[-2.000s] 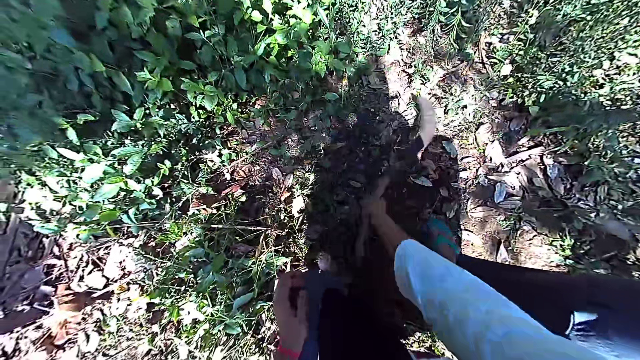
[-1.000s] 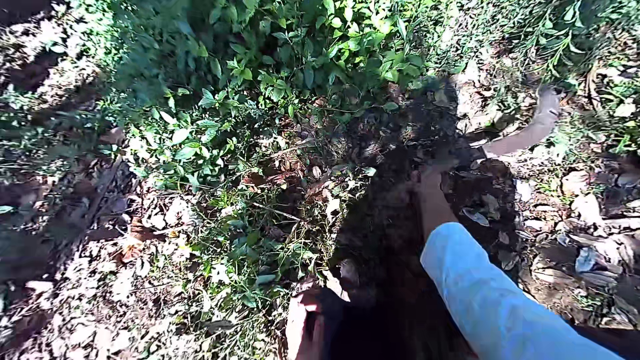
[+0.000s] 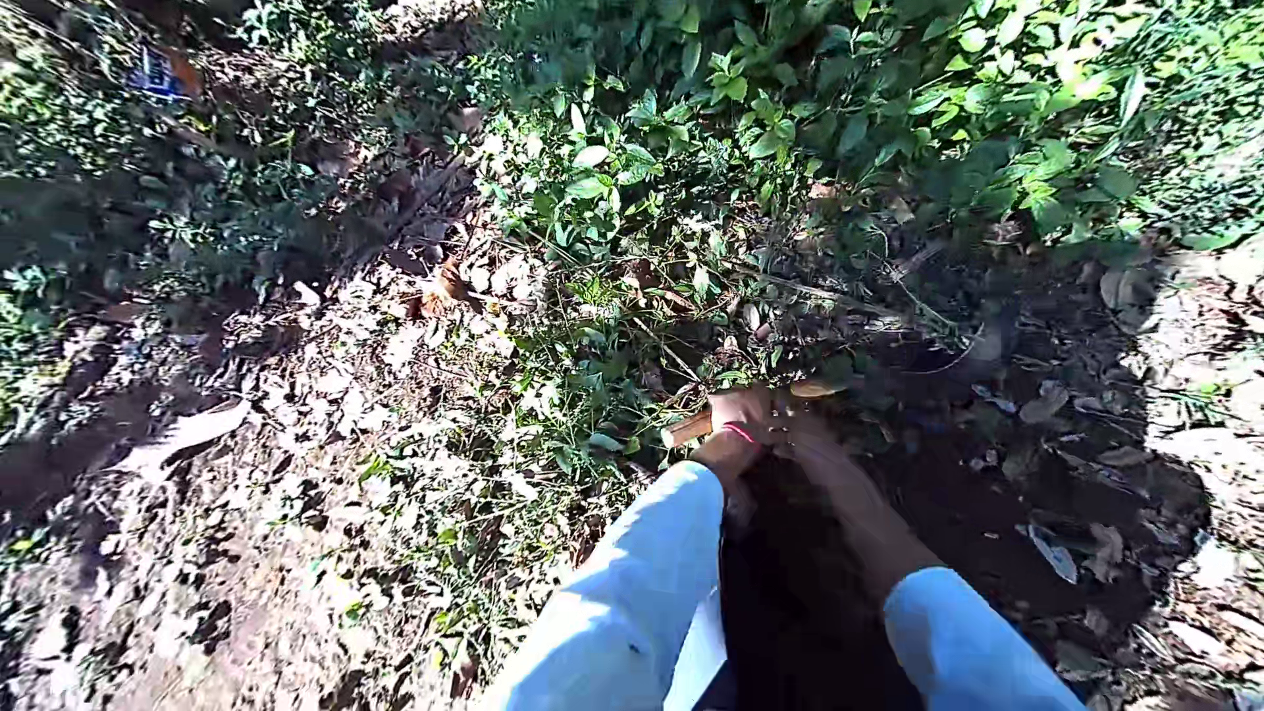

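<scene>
My left hand (image 3: 741, 407), with a red band at the wrist, is low over the leaf litter, closed around what looks like a wooden handle (image 3: 688, 429). The handle's cut end sticks out to the left of the wrist. Close beside it on the right, my right hand (image 3: 798, 427) is blurred and in shadow; its fingers and grip cannot be made out. A small tan piece (image 3: 815, 389) lies just beyond the hands, too blurred to name. No curved blade can be made out.
Leafy green plants (image 3: 770, 128) grow ahead of the hands. Thin dry stems (image 3: 829, 294) cross the ground in front. Dry leaves (image 3: 1052, 553) lie in the shadow at right, and a pale dry leaf (image 3: 193, 434) at left. A blue and orange scrap (image 3: 163, 74) is at upper left.
My right hand, earlier out to the right with a curved-bladed tool, is now beside my left. My left hand has moved forward from the bottom edge. The view has swung left.
</scene>
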